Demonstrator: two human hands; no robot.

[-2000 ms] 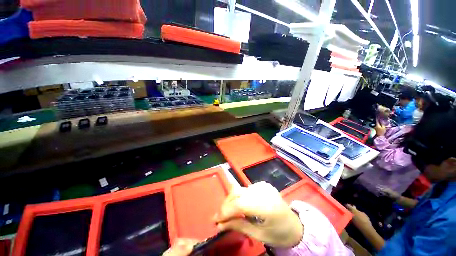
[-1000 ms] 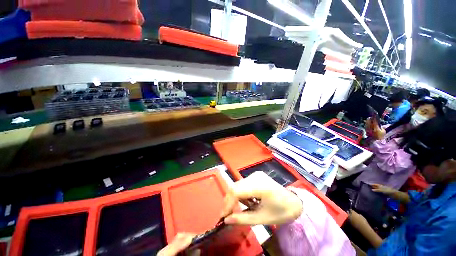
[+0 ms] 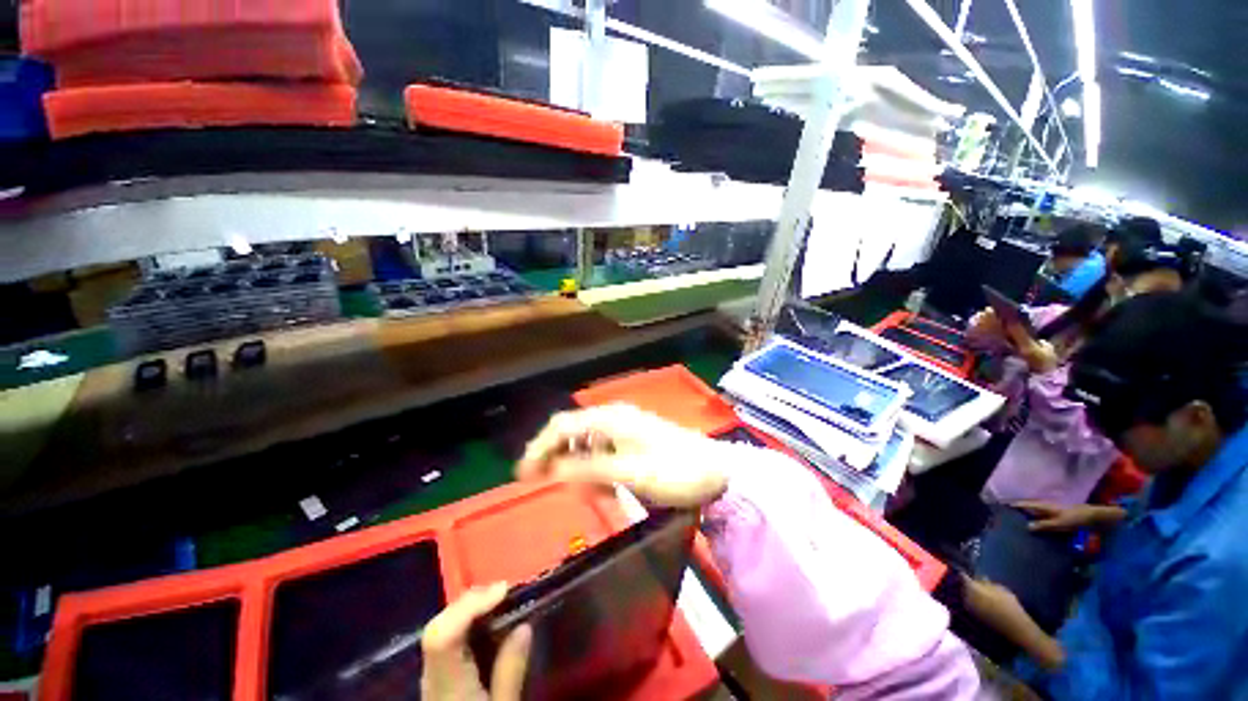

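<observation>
A dark tablet (image 3: 602, 609) is held tilted up over the right part of a red foam tray (image 3: 253, 562). My left hand (image 3: 472, 651) grips its left edge, thumb on the face. My right hand (image 3: 623, 452), in a pink sleeve, is above the tablet's top edge with fingers curled; whether it holds something small is too blurred to tell. The tray's left and middle pockets each hold a dark tablet (image 3: 356, 609). The pocket behind the held tablet shows bare red foam. A small orange spot shows at the tablet's top edge.
Another red tray (image 3: 657, 400) lies behind my right arm. Stacked white trays with bluish slabs (image 3: 821, 390) stand to the right. A brown ledge (image 3: 452, 349) with three small black parts (image 3: 201, 364) runs behind. A shelf with red foam (image 3: 513, 118) is above. People sit at the right.
My right hand has moved up and left, away from the tablet's edge. The tablet has tilted so more of its face shows. The view has shifted slightly.
</observation>
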